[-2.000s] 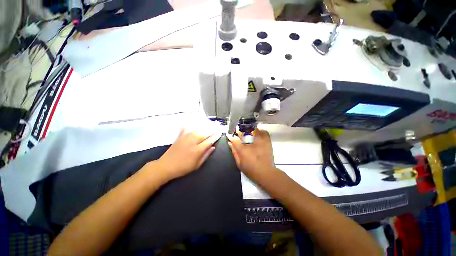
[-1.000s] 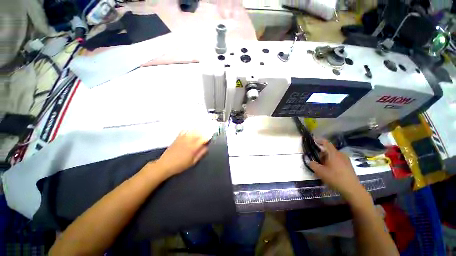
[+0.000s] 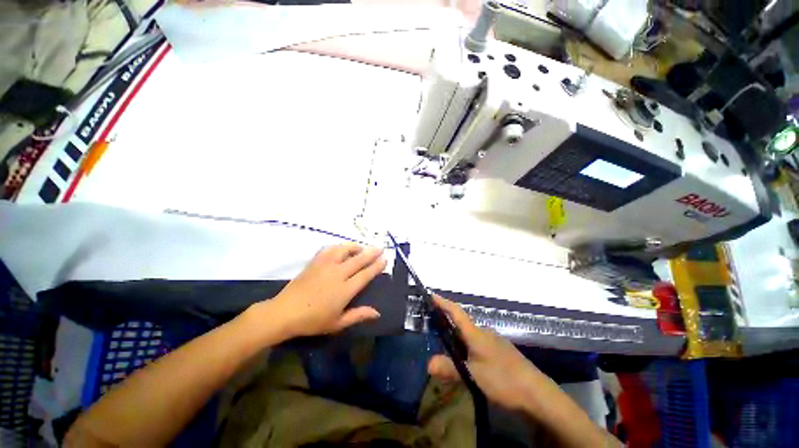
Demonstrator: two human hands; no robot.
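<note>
The dark fabric panel (image 3: 188, 297) lies along the table's front edge with the light fabric piece (image 3: 105, 249) beside it. My left hand (image 3: 328, 293) lies on the fabric near its right end, fingers pressing it down. My right hand (image 3: 482, 354) grips the black scissors (image 3: 447, 328) by their handles. The blades point up and left, their tip at the fabric's right edge just beyond my left fingertips. Whether the blades are open is hard to tell. The sewing machine (image 3: 526, 149) stands behind, its needle area away from the fabric edge.
The ruler strip (image 3: 552, 324) runs along the front edge. A yellow packet (image 3: 705, 302), a red item (image 3: 668, 308) and small yellow-handled snips (image 3: 642, 299) lie at the right. A blue basket (image 3: 131, 350) is below the table at left, another blue basket (image 3: 683, 402) at right.
My right hand left the fabric, took the scissors from the table and brought them to the fabric edge. The fabric and my left hand moved from the needle towards the front edge. The view shifted.
</note>
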